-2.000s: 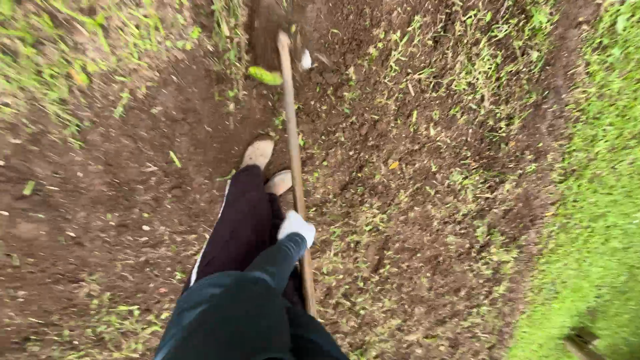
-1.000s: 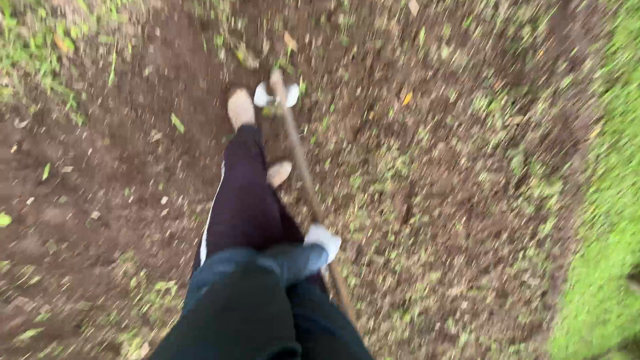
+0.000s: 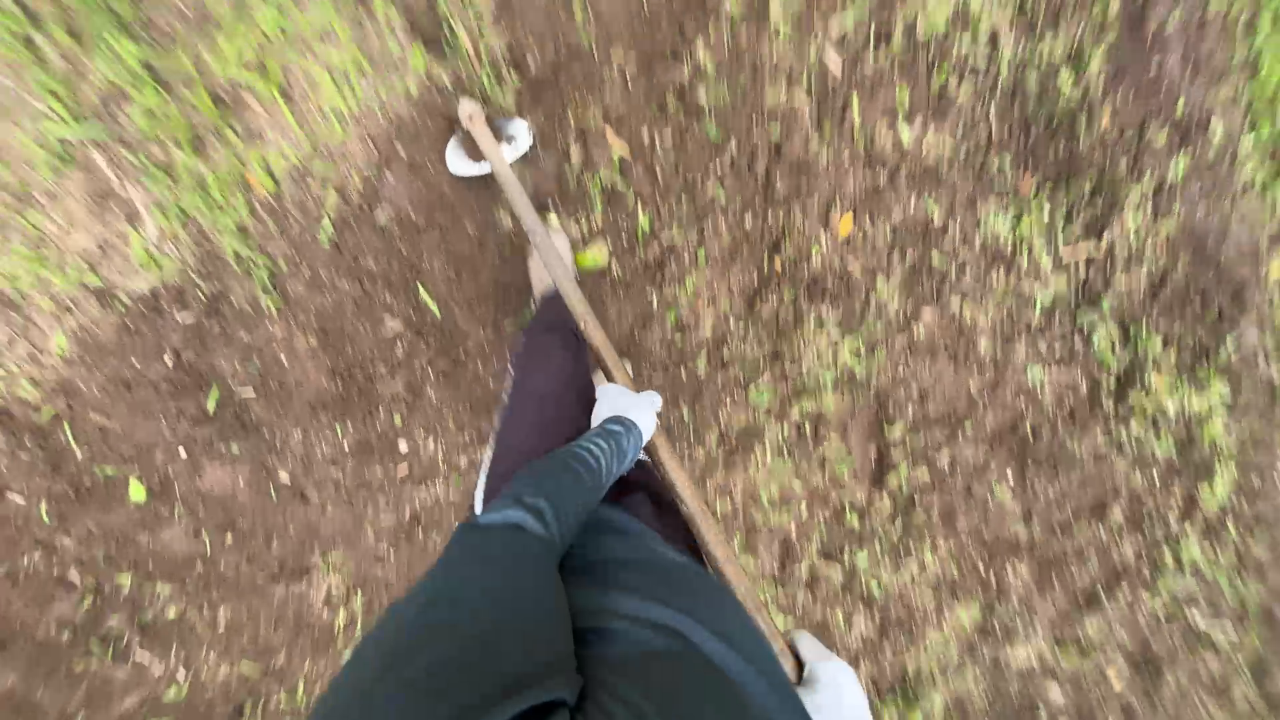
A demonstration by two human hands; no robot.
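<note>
A long wooden handle [image 3: 540, 235] runs slantwise from the upper left to the bottom, apparently that of a hoe. At its far end a pale, curved metal head [image 3: 515, 140] is close to the soil; blur hides its exact shape. My left hand [image 3: 627, 410], in a white glove, is closed around the middle of the handle. Lower down, near the bottom edge, my right hand [image 3: 830, 680], also white-gloved, grips the handle's near end; part of that hand is out of frame.
My foot [image 3: 550, 260] is just beside the handle, short of the tool head. Brown soil [image 3: 330, 420] with scattered leaves surrounds me. Denser grass [image 3: 200, 110] grows at the upper left, and sparse weeds [image 3: 860, 360] dot the ground on the right.
The tool head has moved from beside my front foot to beyond it, on the left. The handle slants more, and my right hand has come into view at the bottom.
</note>
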